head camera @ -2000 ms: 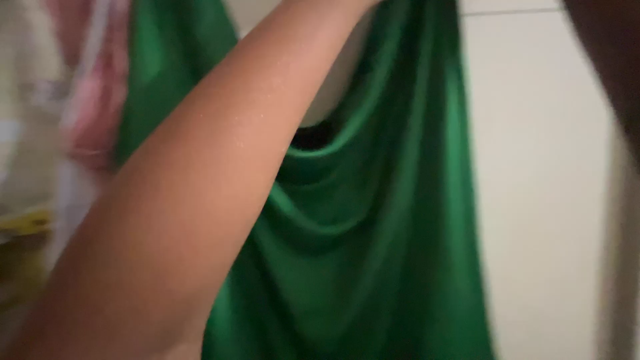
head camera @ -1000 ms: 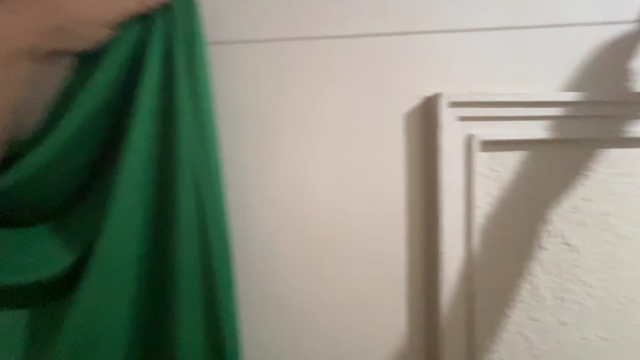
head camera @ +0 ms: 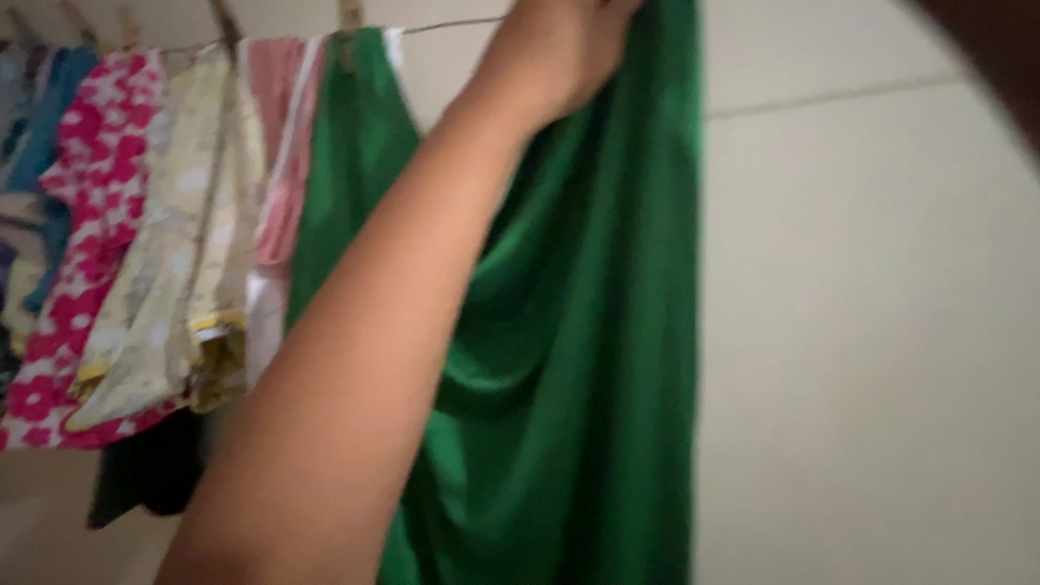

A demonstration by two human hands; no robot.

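Observation:
A shiny green garment (head camera: 569, 366) hangs in loose folds across the middle. One upper corner is pinned by a wooden clothespin (head camera: 349, 36) to a thin clothesline (head camera: 455, 26). My left hand (head camera: 569, 61) is at the top edge against the garment's other upper corner and grips the cloth there; its fingertips are partly cut off by the frame. My left forearm slants across the front of the garment and hides part of it. A dark blurred shape in the top right corner may be my right arm; my right hand is out of view.
Left along the line hang a pink cloth (head camera: 276, 146), a pale yellow patterned garment (head camera: 183, 187), a pink-and-white floral garment (head camera: 89, 219) and a blue cloth (head camera: 49, 162), with more clothespins above. A pale wall (head camera: 861, 325) stands behind.
The view has swung right to a framed wall panel and back to the left. In the frames from before now, the green garment also hangs near my left arm or hand.

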